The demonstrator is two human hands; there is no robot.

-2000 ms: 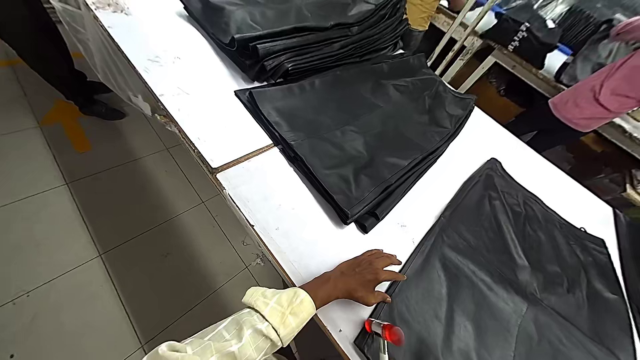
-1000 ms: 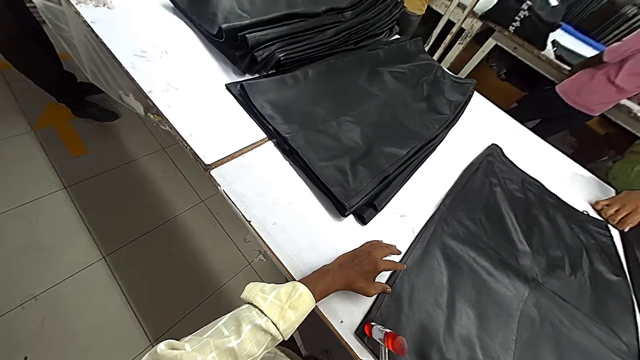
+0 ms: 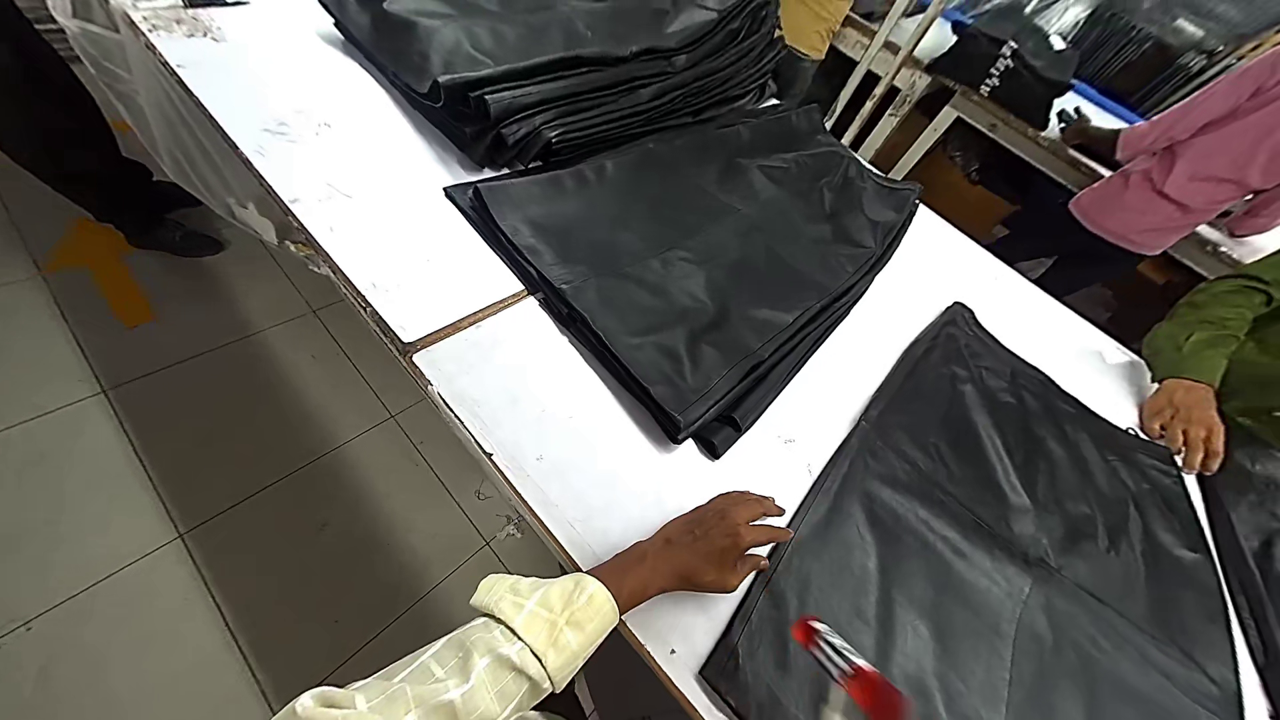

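Observation:
My left hand (image 3: 715, 545) lies with spread fingers on the white tabletop, its fingertips at the left edge of a black leather-like garment panel (image 3: 1000, 530). It grasps nothing. Low in the frame, a blurred tool with red ends (image 3: 850, 665), apparently a soft-faced mallet, is over the lower left part of this panel. Its handle runs out of the bottom edge, and my right hand is out of view. Seams cross the panel, and its surface is slightly wrinkled.
Farther up the white table (image 3: 470, 400) lie several stacked black panels (image 3: 690, 270) and a thicker black pile (image 3: 590, 70). At the right edge, a co-worker's hand (image 3: 1185, 425) rests by the panel. Another person in pink stands beyond. A person's legs are at upper left.
The red-ended tool has moved right, farther over the panel. A co-worker's hand and green sleeve have come into view at the right. My left hand stays by the panel's edge.

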